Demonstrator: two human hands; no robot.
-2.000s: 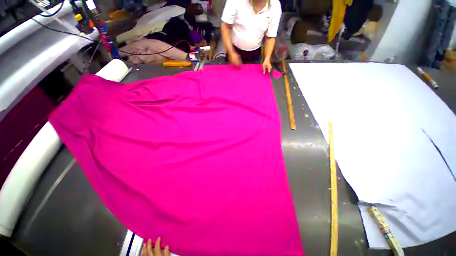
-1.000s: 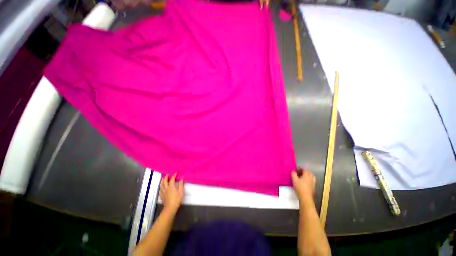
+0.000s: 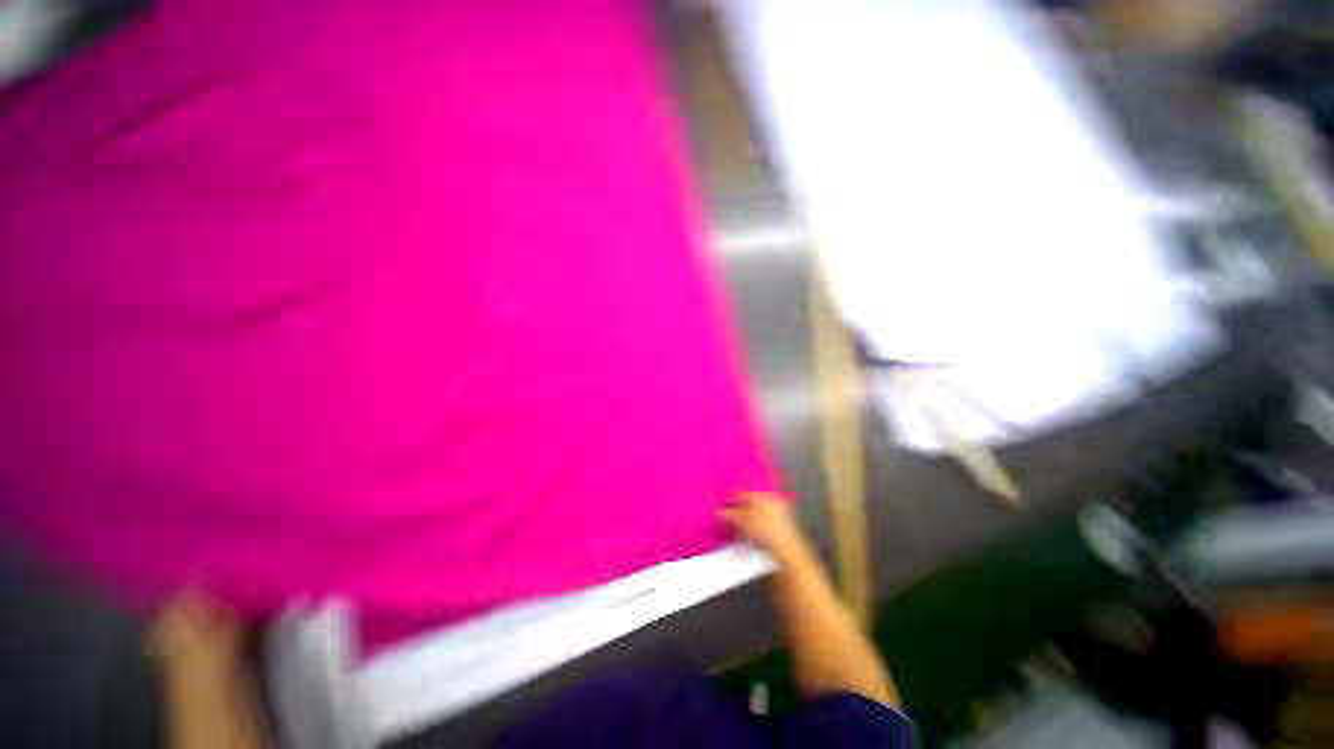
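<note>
The bright pink fabric (image 3: 483, 293) spreads over the left and middle of the view, with soft folds. A white paper strip (image 3: 571, 640) shows under its near edge. My right hand (image 3: 759, 518) is at the fabric's near right corner, fingers closed on it. My left hand (image 3: 198, 629) is blurred at the near left edge of the fabric, left of the pale cutting track (image 3: 310, 673); its fingers cannot be made out. The whole view is blurred.
A yellow-tan wooden ruler (image 3: 841, 454) lies right of the fabric on the dark grey table (image 3: 688, 637). Large white pattern paper (image 3: 951, 190) lies beyond it, with a pale patterned stick (image 3: 983, 471) at its near corner. Blurred clutter and green floor (image 3: 951, 644) are at the right.
The view has turned and blurred. My left hand has moved left past the track. My right hand stays at the fabric corner. The near right edge now looks more even.
</note>
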